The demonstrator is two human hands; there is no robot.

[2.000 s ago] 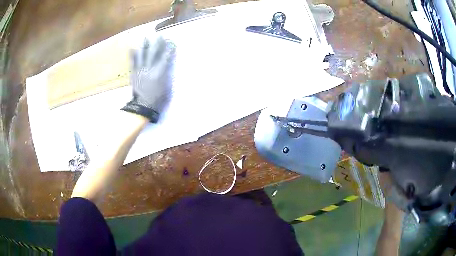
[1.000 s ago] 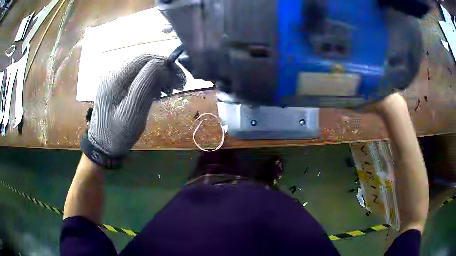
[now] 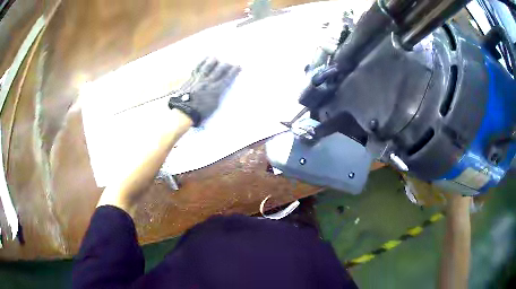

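My left hand [image 3: 209, 90], in a grey glove with a dark wrist strap, lies palm down on the white paper marker [image 3: 136, 132], slightly blurred, fingers extended and holding nothing. The cloth cutter [image 3: 396, 96], with its dark grey and blue motor, stands at the right. Its silver-grey base plate [image 3: 325, 163] is at the marker's front edge, partly over the brown table. The blade area meets the paper edge; whether it is inside the stack is unclear. My right forearm reaches up behind the motor, which hides my right hand.
A blurred clamp [image 3: 260, 10] is at the marker's far edge and another clamp [image 3: 170, 179] at its near edge. A white loop [image 3: 278, 211] hangs at the table edge [image 3: 164, 234]. Narrow strips [image 3: 8, 209] lie far left. Yellow-black tape [image 3: 396, 242] marks the green floor.
The view has swung about. My left hand, bent near the cutter one second ago, now lies flat on the marker. The cutter now shows tilted at the right, and the loop's shape has changed.
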